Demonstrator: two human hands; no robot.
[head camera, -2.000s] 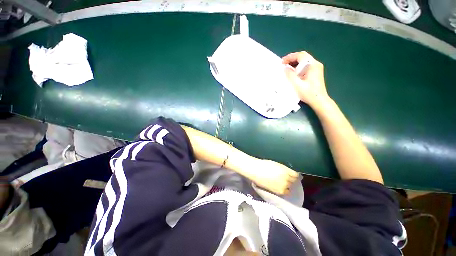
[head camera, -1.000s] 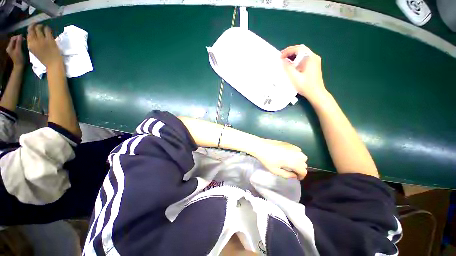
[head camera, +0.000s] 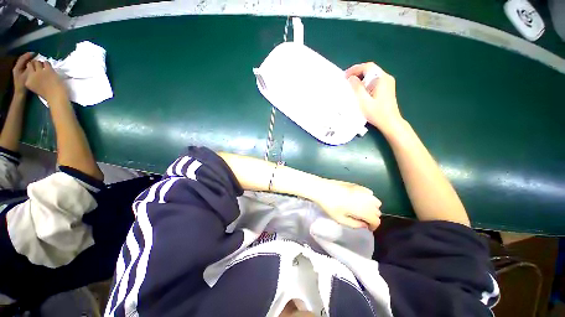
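Note:
A white oval plastic housing (head camera: 310, 93) lies slanted on the dark green work surface (head camera: 186, 80). A narrow white strip stands out from its upper end, and small tabs show at its left side and lower right end. My right hand (head camera: 376, 99) is at the housing's right edge, fingers bent around a small white tab there. My left hand (head camera: 353, 204) rests curled at the table's near edge, in front of my body, away from the housing. Its fingers are folded and nothing shows in it.
At the left, another person's hands (head camera: 40, 74) touch a creased white sheet (head camera: 87, 74). A pale rail (head camera: 372, 12) curves along the far side. Beyond it, at the upper right, lies a white rounded part (head camera: 525, 18). A striped seam line runs under the housing.
The other person's hands have come into view at the left and moved together at the sheet's left edge. My left hand has shifted slightly right. My right hand keeps its place on the housing.

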